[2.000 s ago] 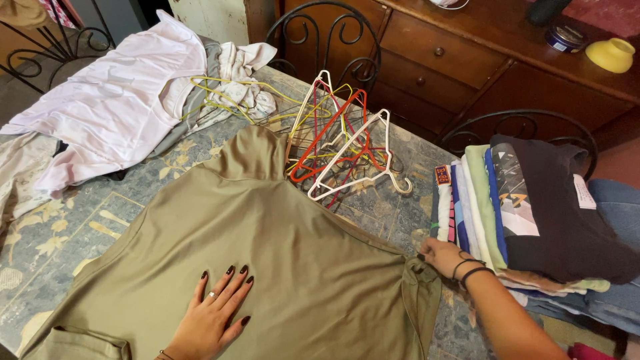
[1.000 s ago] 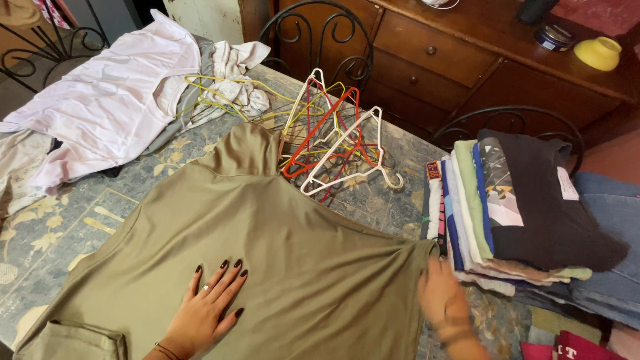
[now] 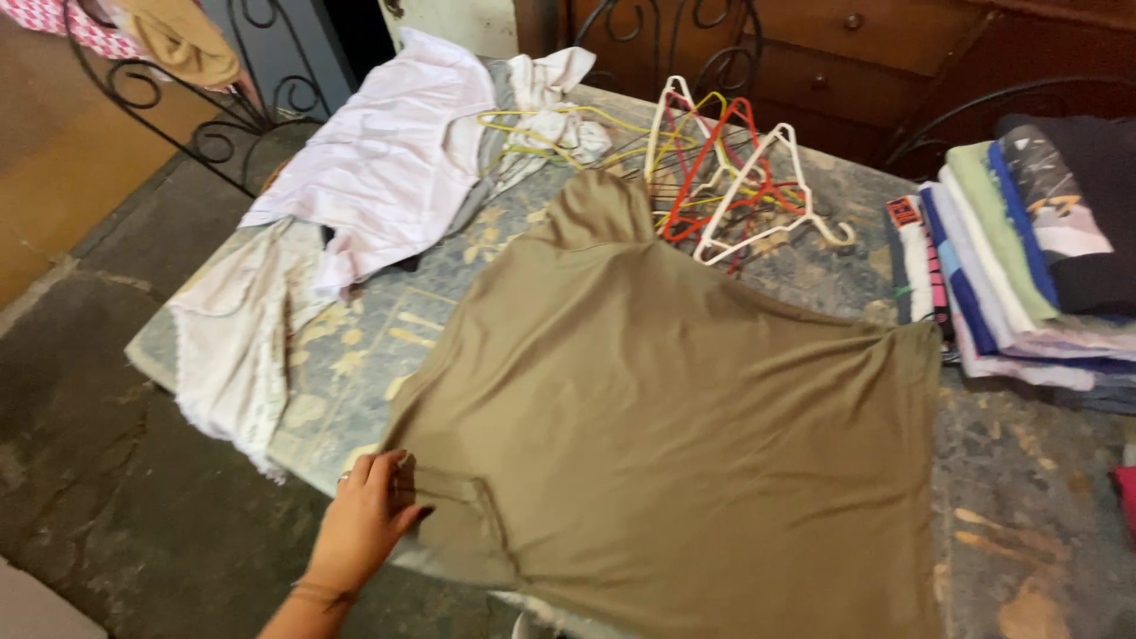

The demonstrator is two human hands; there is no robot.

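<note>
An olive-green garment (image 3: 674, 399) lies spread over the patterned tablecloth, with gathered folds near its upper right corner. At its lower left, by the sleeve, my left hand (image 3: 373, 497) has its fingers bent on the fabric edge; whether they pinch the cloth is not clear. A ring and a thin bracelet are on this hand. My right hand is out of view. Beyond the garment's upper edge lies a heap of white, red and yellow hangers (image 3: 737, 177). A white shirt (image 3: 382, 160) is laid out at the upper left, over other light clothes.
Folded clothes stand in a stack (image 3: 1003, 248) on the right of the table (image 3: 1012, 453). Black scrolled metal chairs (image 3: 213, 142) stand around it. A wooden drawer cabinet (image 3: 852, 53) is behind. A pale cloth (image 3: 231, 373) hangs over the left table edge.
My left hand has moved from the middle of the olive garment to its lower left edge. My right hand has left the garment's right corner and the view. The view has swung left.
</note>
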